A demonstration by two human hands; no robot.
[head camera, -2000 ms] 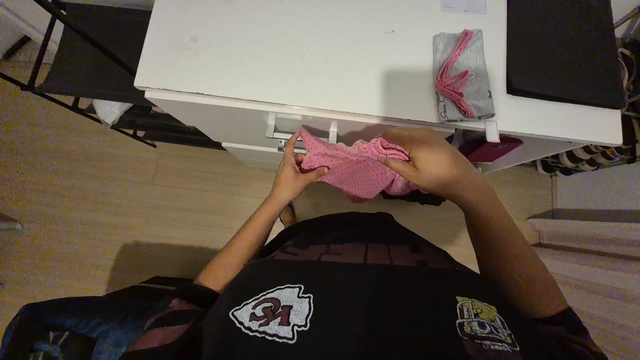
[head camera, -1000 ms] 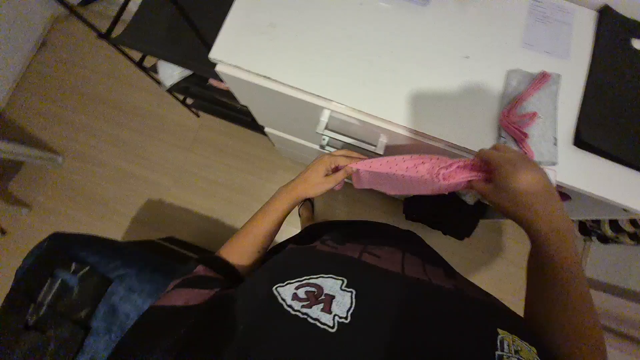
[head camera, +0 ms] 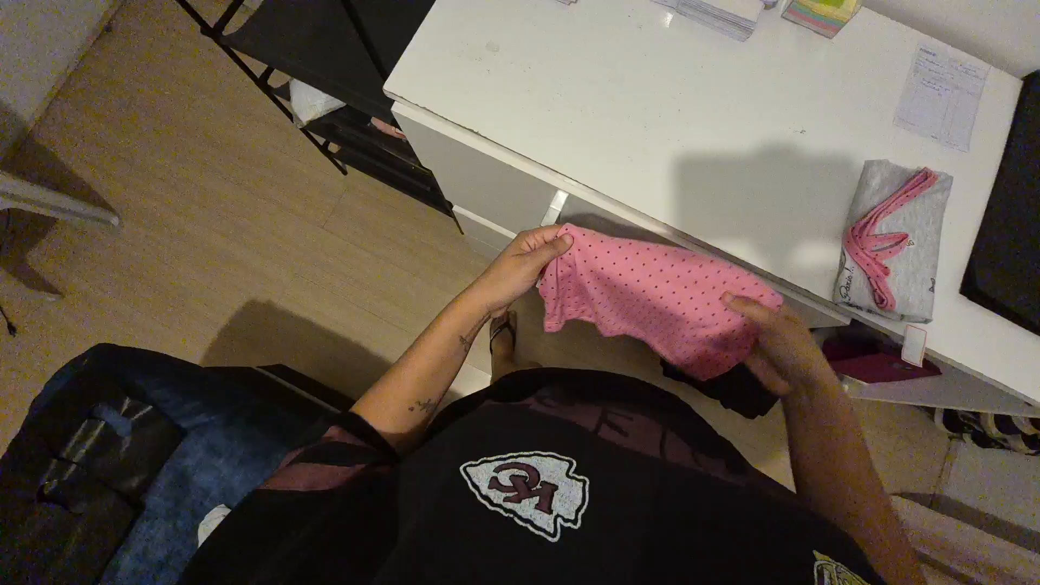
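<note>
A pink dotted cloth garment is stretched between my two hands, in front of the white desk's front edge. My left hand pinches its upper left corner between thumb and fingers. At the right end my right hand grips it, thumb on top and the other fingers partly hidden behind. On the desk to the right lies a folded grey garment with a pink dotted strip looped on top.
The white desk bears paper stacks, a written sheet and a black item. A maroon item lies in the compartment below. Dark fabric shows beneath my right hand. A black rack stands left, and blue-and-black fabric lies lower left.
The pink garment, bunched and then narrow between my hands, is now spread into a wider panel. Both hands still hold it. The view has shifted, showing more of the floor at left.
</note>
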